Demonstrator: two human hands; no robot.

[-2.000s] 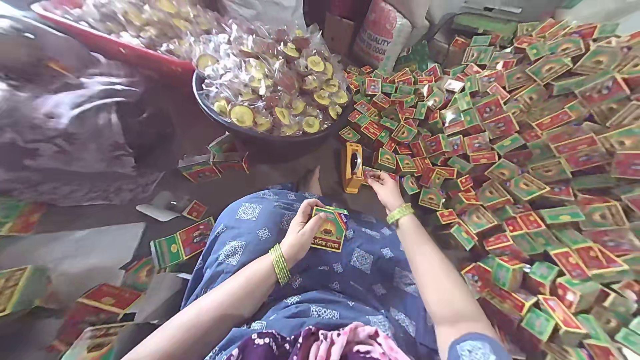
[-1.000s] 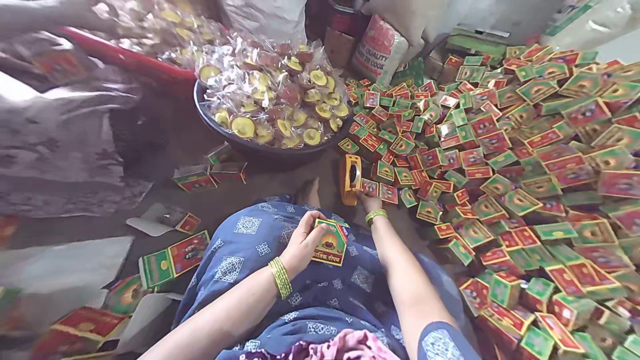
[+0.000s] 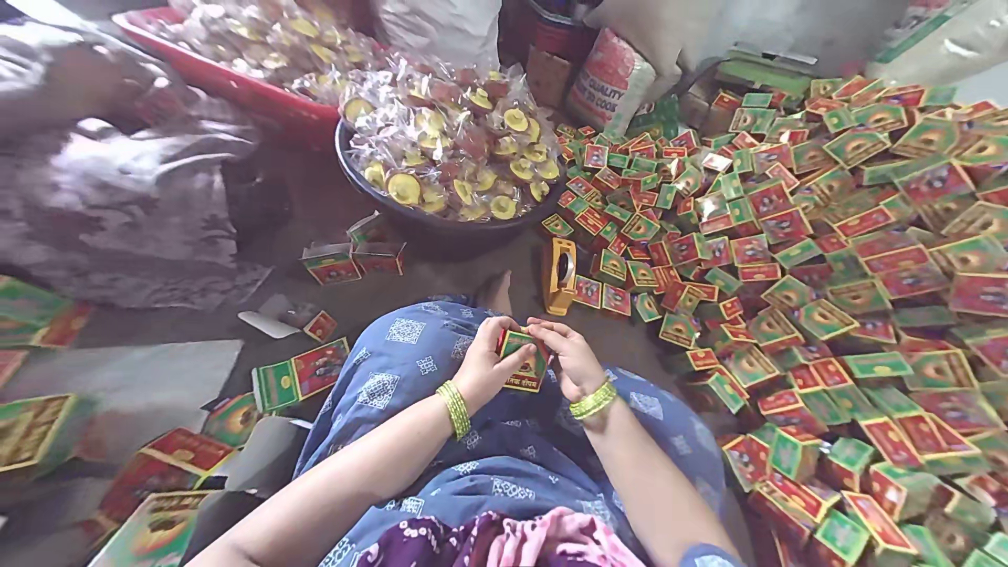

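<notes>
A small printed cardboard box, green and red with yellow edging, is over my lap between both hands. My left hand grips it from the left, thumb across its face. My right hand has its fingers at the box's top right edge. Just beyond my hands, an orange tape dispenser stands on the floor beside the heap of boxes. Ahead is a dark round tub full of yellow-topped items in clear plastic wrappers.
A red tub of similar wrapped items stands behind left, near a person in patterned cloth. Unfolded and part-folded cartons lie at left around a grey sheet. A printed sack stands at the back.
My right hand has moved back from the tape dispenser to the box in my left hand. The dispenser now stands untouched on the floor.
</notes>
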